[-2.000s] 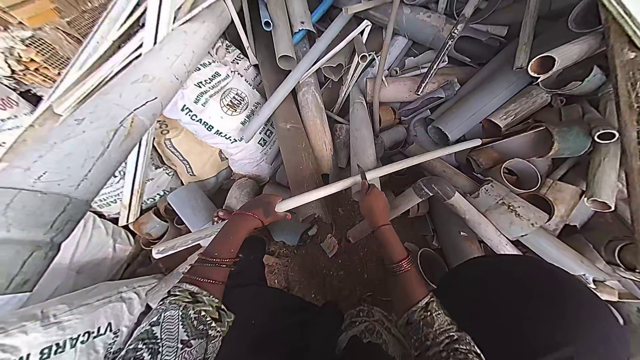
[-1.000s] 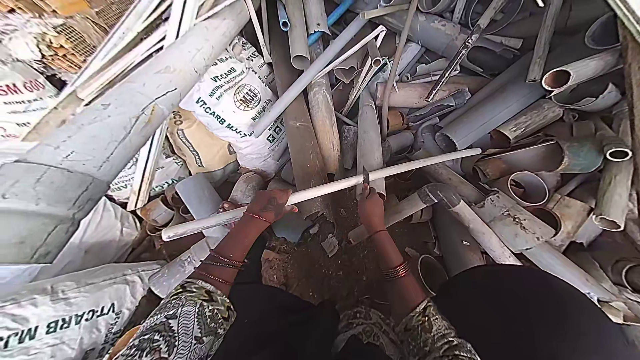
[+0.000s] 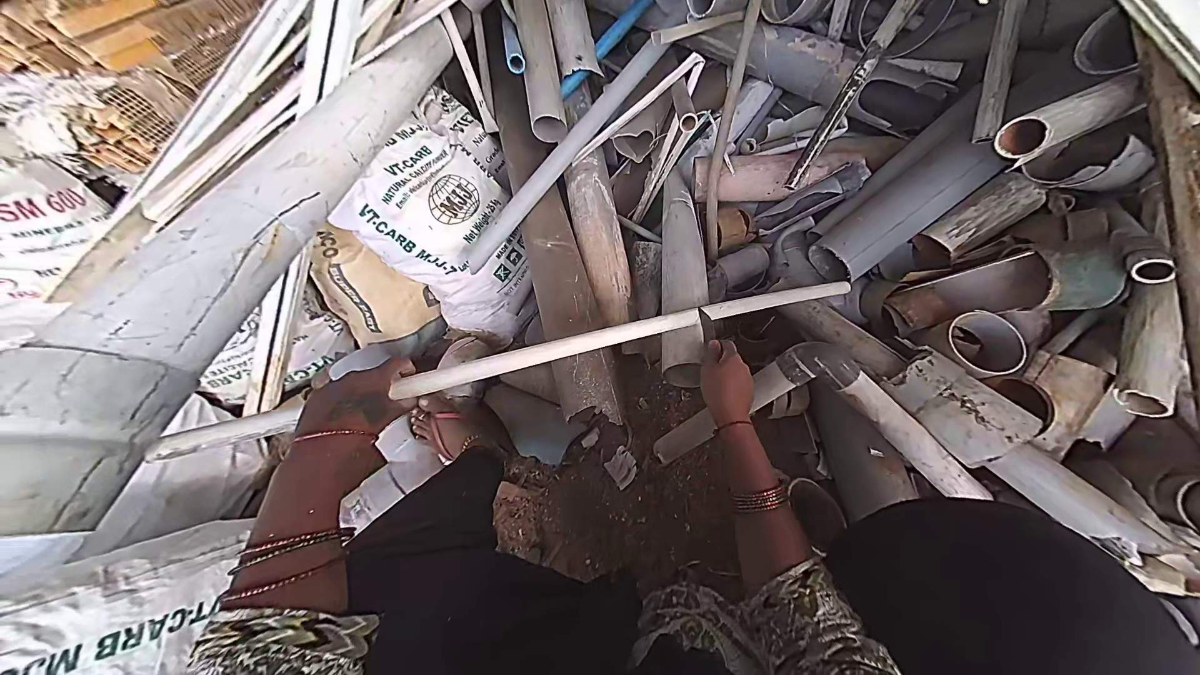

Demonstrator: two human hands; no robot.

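Note:
A slim white plastic pipe [image 3: 581,341] lies slantwise across the middle, its right end higher. My left hand [image 3: 361,394] is closed around its left part. My right hand [image 3: 727,375] grips a tool whose handle is hidden in the fist; its dark blade [image 3: 706,325] touches the pipe from below, right of the middle. Under my left hand a foot in a sandal [image 3: 455,427] rests on the ground. Beneath the pipe stands a grey pipe [image 3: 684,272], close to my right hand.
Cut and broken pipes [image 3: 984,342] heap up ahead and right. A large grey pipe [image 3: 178,328] slants along the left. Printed white sacks [image 3: 422,206] and a tan sack [image 3: 366,286] lie beside it. Bare soil [image 3: 609,525] shows between my legs.
My left hand has moved left and down, nearer the pipe's left end than a second ago. The right hand with the blade stays near the same part of the pipe.

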